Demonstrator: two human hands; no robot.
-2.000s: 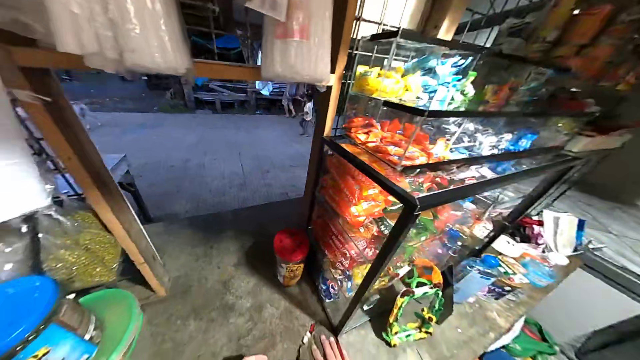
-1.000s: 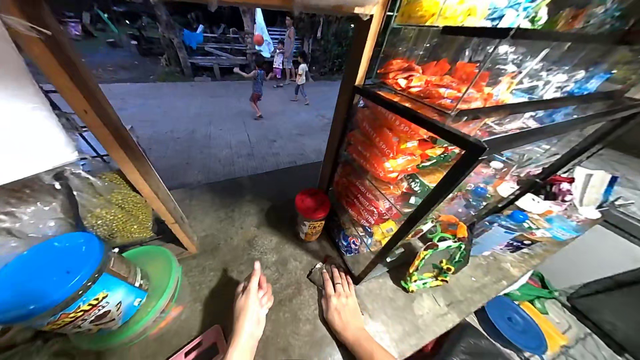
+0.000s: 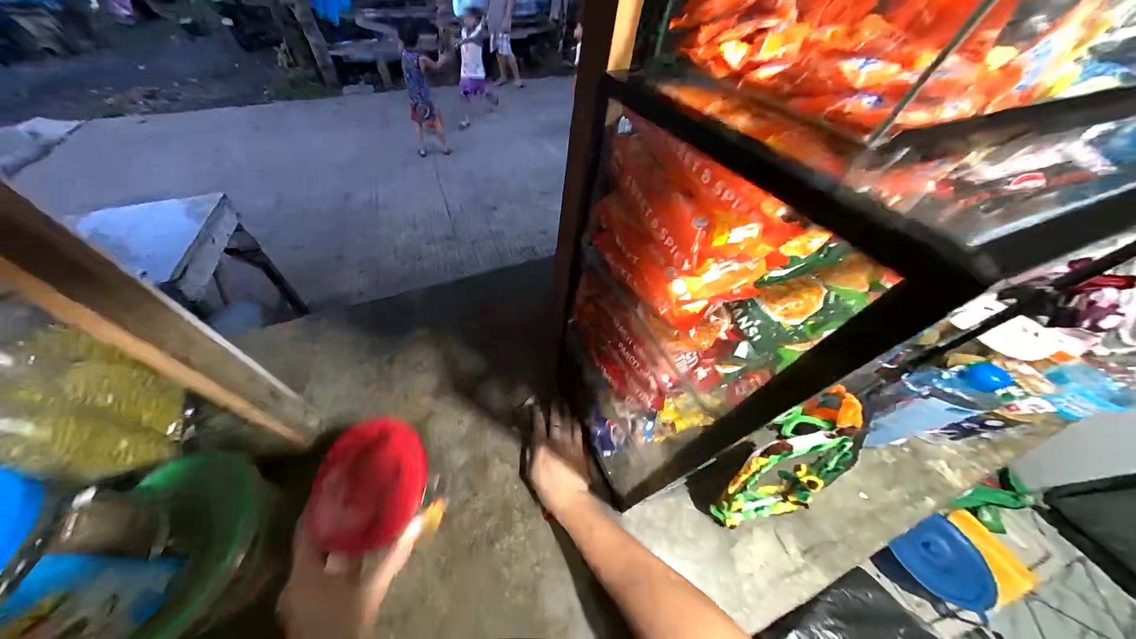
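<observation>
My left hand (image 3: 342,577) is wrapped around a red-lidded plastic jar (image 3: 371,484), blurred, just right of a green tub rim (image 3: 217,524). The jar's body is mostly hidden. My right hand (image 3: 559,457) lies on the concrete counter (image 3: 479,550) against the lower left corner of a black-framed glass display case (image 3: 763,435); a dark flat object (image 3: 525,444) shows at its edge, and whether the fingers grip it cannot be told. Orange and green snack packs (image 3: 683,231) fill the case.
A blue-lidded tub (image 3: 18,515) and bagged yellow goods (image 3: 89,390) stand at left by a wooden post (image 3: 151,311). A green and yellow woven basket (image 3: 790,479) lies right of the case. Outside are a small table (image 3: 151,235) and people (image 3: 424,89) on the road.
My left hand has taken hold of the red-lidded jar, which stood beside the case one second ago and is now at the left by the green tub. The view has shifted closer.
</observation>
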